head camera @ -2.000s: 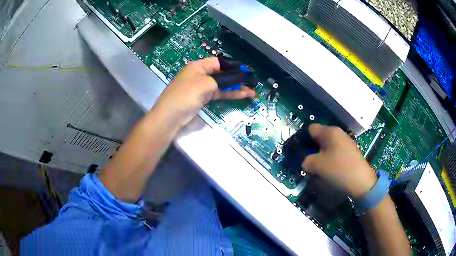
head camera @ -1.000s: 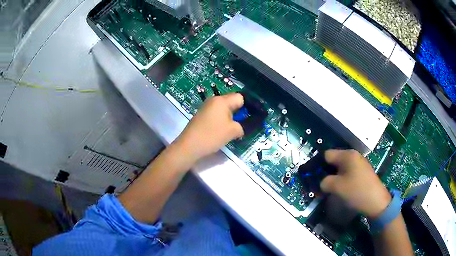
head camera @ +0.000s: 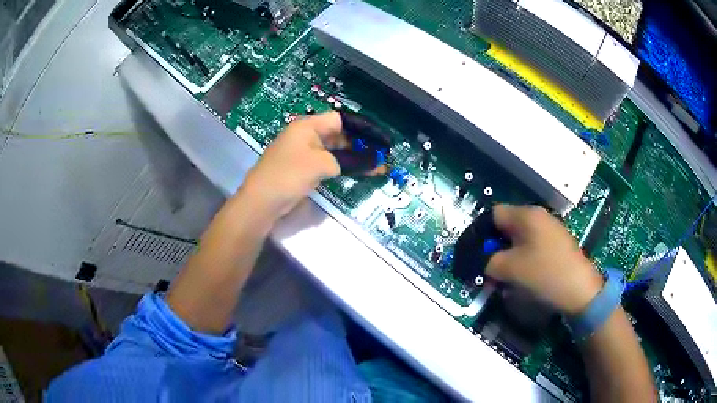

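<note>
A green circuit board [head camera: 267, 101] lies under both hands. My left hand [head camera: 314, 154], with black finger cots, is over its near half and holds small blue components [head camera: 361, 145] between the fingertips. Another blue component [head camera: 398, 176] shows on the board just right of those fingers. My right hand [head camera: 527, 250], with black cots and a light blue wrist strap [head camera: 599, 305], is low over the board further right. A blue component [head camera: 491, 245] shows between its fingers. Its fingertips hide the board spot beneath. A blue part [head camera: 448, 258] also shows beside them.
A long silver heatsink [head camera: 464, 96] lies across the board. A finned heatsink [head camera: 562, 59] on a yellow strip [head camera: 542, 85] stands behind. Bins of cream components [head camera: 617, 14] and blue components [head camera: 674, 67] are at the upper right. A silver conveyor rail [head camera: 369, 303] runs along the front.
The whole view has shifted, so the board and hands appear slightly higher and further left than a second ago. The left fingers are spread a little differently, and the blue part beside them shows more clearly.
</note>
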